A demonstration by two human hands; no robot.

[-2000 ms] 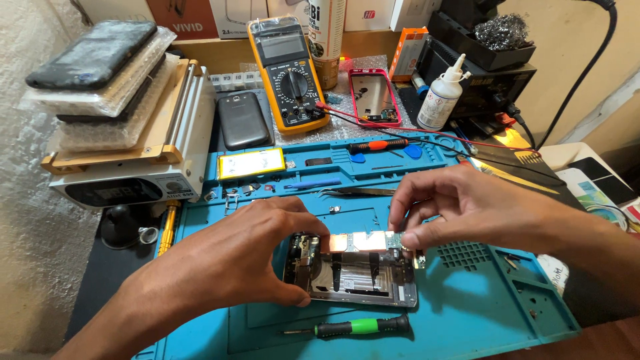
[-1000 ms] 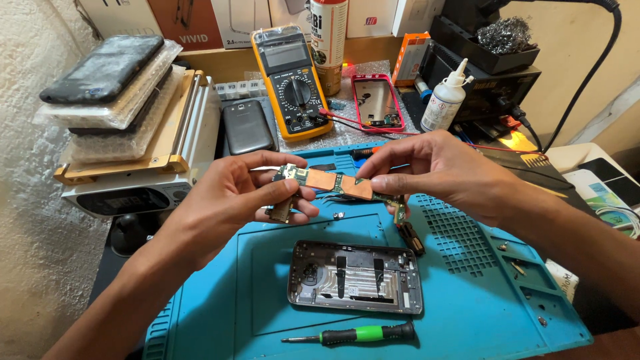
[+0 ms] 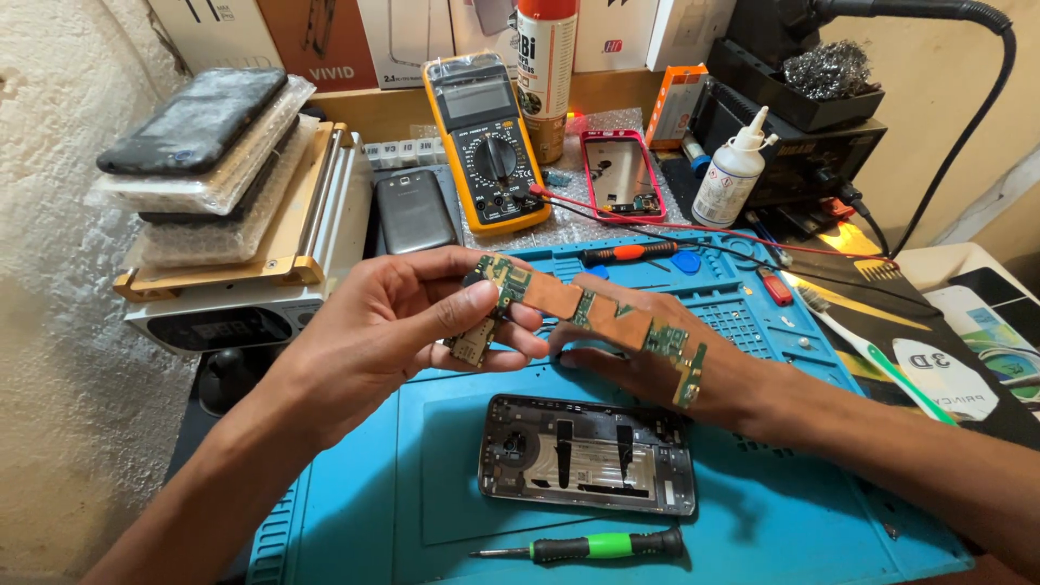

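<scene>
My left hand (image 3: 414,325) grips the left end of a phone logic board (image 3: 552,294), thumb on top and fingers beneath. The board is green with copper-coloured pads and is held raised and tilted above the mat. Behind and below it is my right hand (image 3: 642,341), its fingers partly hidden by the board; whether they hold something cannot be told. Under both hands a dark phone housing (image 3: 585,455) lies on the blue silicone mat (image 3: 357,504), showing black strips inside. In front of the housing lies a green and black screwdriver (image 3: 609,546).
A yellow multimeter (image 3: 487,146) with red and black leads stands behind the mat. Wrapped phones (image 3: 195,122) are stacked at the left on a white and gold machine. To the right are a white bottle (image 3: 729,183), a toothbrush (image 3: 894,374) and a pink phone case (image 3: 621,213).
The board has come up off the phone housing, which now shows its inside. Since one second ago my right hand has left the board's right end and moved behind the board.
</scene>
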